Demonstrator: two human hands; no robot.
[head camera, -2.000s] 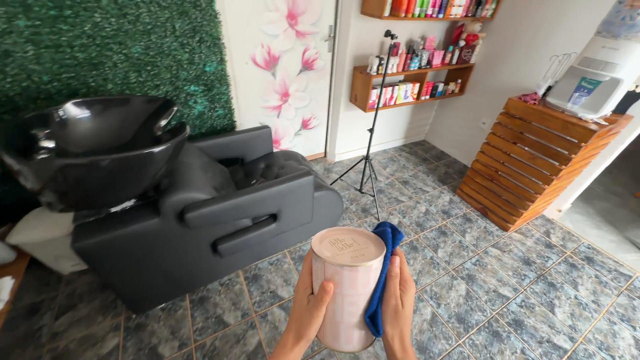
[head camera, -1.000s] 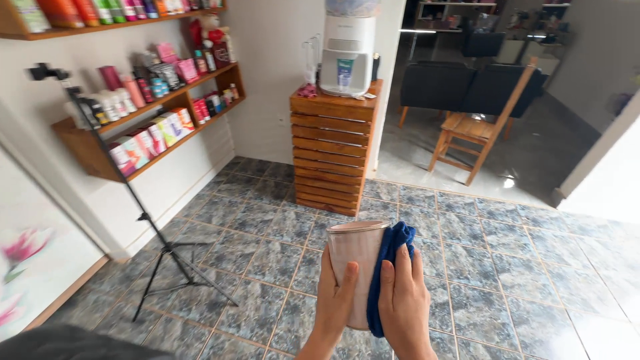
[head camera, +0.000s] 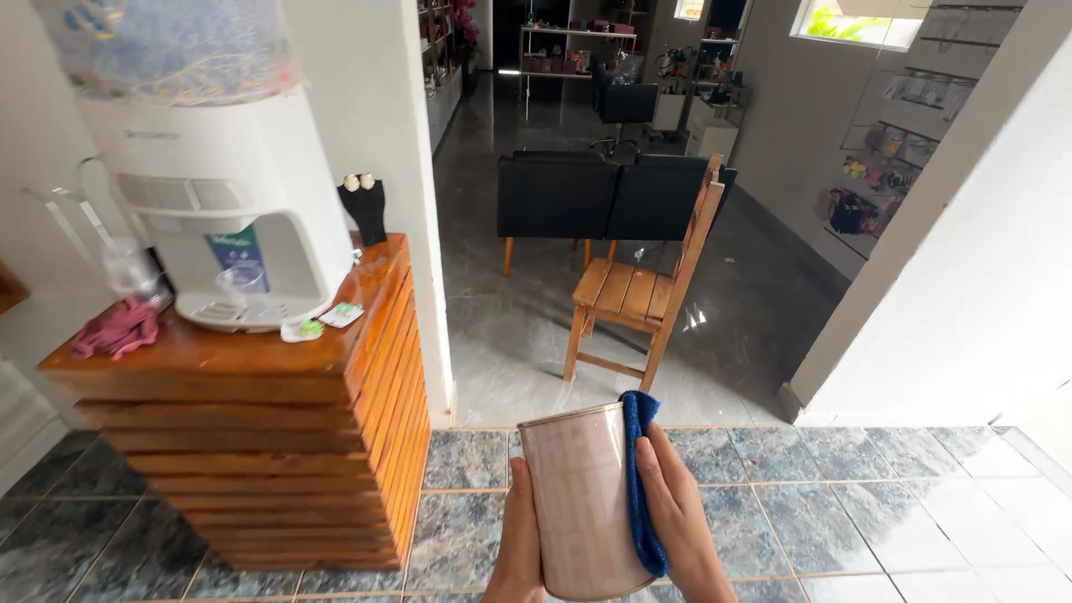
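Observation:
A pale pink patterned cylindrical can (head camera: 582, 502), slightly tilted, is held between both hands at the bottom centre. My left hand (head camera: 519, 536) presses on its left side, the thumb pointing up. On the other side my right hand (head camera: 674, 511) holds a folded blue cloth (head camera: 641, 486) flat against the can. The can's underside and the palms are hidden.
At left a slatted wooden stand (head camera: 276, 469) carries a white water dispenser (head camera: 226, 193), a pink cloth (head camera: 117, 328) and small packets. Past the wide doorway are a wooden chair (head camera: 628, 289) and black seats (head camera: 557, 197). A white wall edge (head camera: 930, 251) borders the right.
The view has swung right and come nearer the wooden stand and doorway; the black washbasin chair and tripod are out of sight. Both hands still hold the can and blue cloth.

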